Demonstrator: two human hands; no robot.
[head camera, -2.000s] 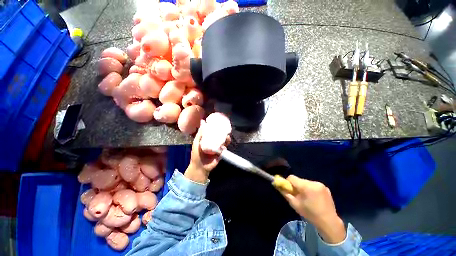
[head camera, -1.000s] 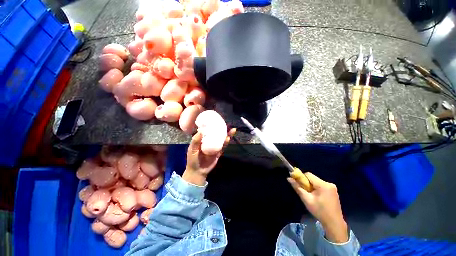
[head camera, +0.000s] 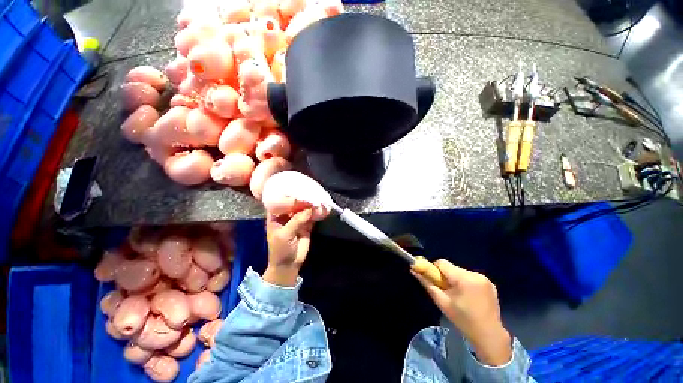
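My left hand (head camera: 288, 243) holds a pink doll head (head camera: 290, 193) from below, in the air at the bench's front edge. My right hand (head camera: 468, 303) grips the yellow wooden handle of a long-shafted tool (head camera: 378, 238). The tool's shaft points up and left, and its tip meets the right end of the doll head. Whether the tip is inside an opening cannot be told. A large pile of pink doll heads (head camera: 213, 123) lies on the bench behind and left of my left hand.
A black drum-shaped device (head camera: 350, 75) stands behind the held head. Two yellow-handled irons (head camera: 520, 143) rest on a metal stand at right. A phone-like rectangle (head camera: 79, 185) lies at left. Below the edge are a blue bin of heads (head camera: 105, 359) and another blue bin (head camera: 583, 250).
The held doll head has turned from upright to sideways and shifted left. The tool, apart from the head one second ago, now touches its right end. The whole view has shifted slightly.
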